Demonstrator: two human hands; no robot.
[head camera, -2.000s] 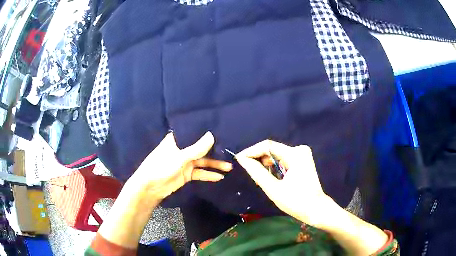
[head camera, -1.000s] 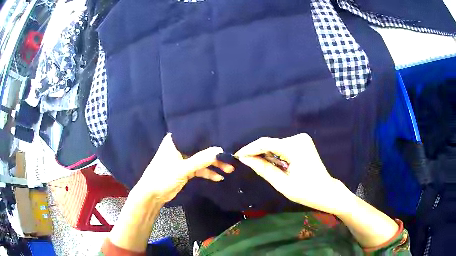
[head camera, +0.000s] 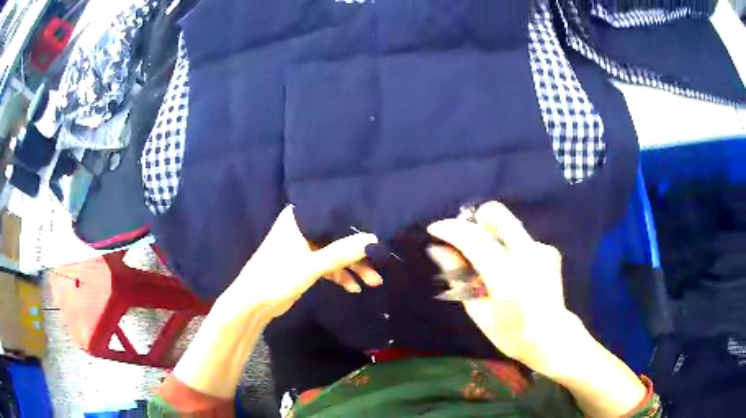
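The navy garment (head camera: 425, 106) with checked armholes lies spread in front of me and over my lap. My left hand (head camera: 278, 277) is at its lower middle, with a small fold of navy cloth pinched at the thumb and fingertips. A thin bright line, apparently the needle (head camera: 395, 255), shows at that fold. My right hand (head camera: 523, 294) is to the right, apart from the fold, blurred, with metal thread snips (head camera: 462, 287) held in the palm. Small white marks show on the cloth below the hands. No button can be made out.
A red plastic stool (head camera: 110, 306) stands at the lower left. Dark cloth with a red edge (head camera: 123, 237) and a shiny plastic bag (head camera: 102, 69) are at the upper left. Another navy garment with checked edging (head camera: 671, 61) is at the upper right, above a blue crate (head camera: 695, 155).
My right hand first met the left fingertips at the cloth, then moved away to the right and slightly up. A fold of cloth is now pinched in my left hand. The view has shifted a little.
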